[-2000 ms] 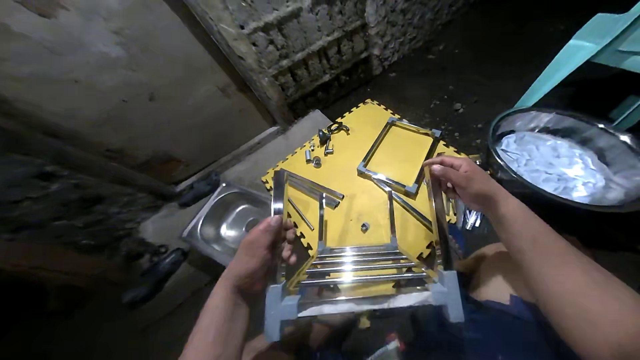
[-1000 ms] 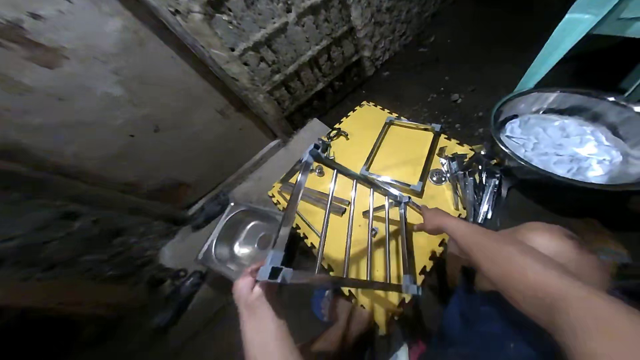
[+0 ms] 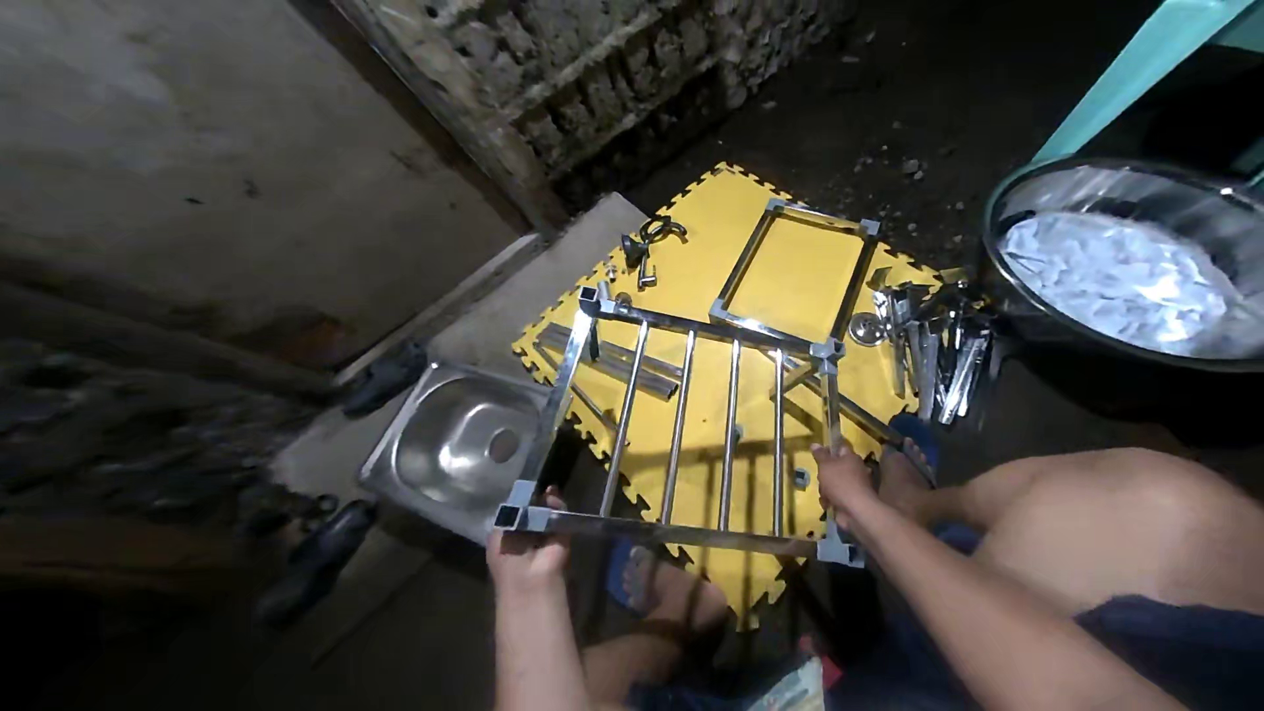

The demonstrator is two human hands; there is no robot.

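Above a yellow foam mat (image 3: 681,237), a shiny metal frame with several crossbars (image 3: 671,538) and grey corner connectors is held up in both hands. My left hand (image 3: 533,548) grips it at the near left corner, its fingers partly hidden under the tube. My right hand (image 3: 842,479) is closed on the right side tube, a little above the near right corner. A second, open rectangular metal frame (image 3: 743,262) lies on the mat's far part. Loose metal tubes (image 3: 632,370) rest on the mat beneath the held frame.
A stainless steel sink basin (image 3: 464,444) is at the left. Metal pieces (image 3: 953,360) lie piled at the mat's right edge, beside a large round metal basin (image 3: 1007,286) with pale contents. Black hose and fittings (image 3: 642,247) lie at the mat's far left edge.
The held frame has turned from crossbars lying sideways two seconds ago to crossbars running away from me. Both hands remain on it. Since one second ago, its pose has changed little.
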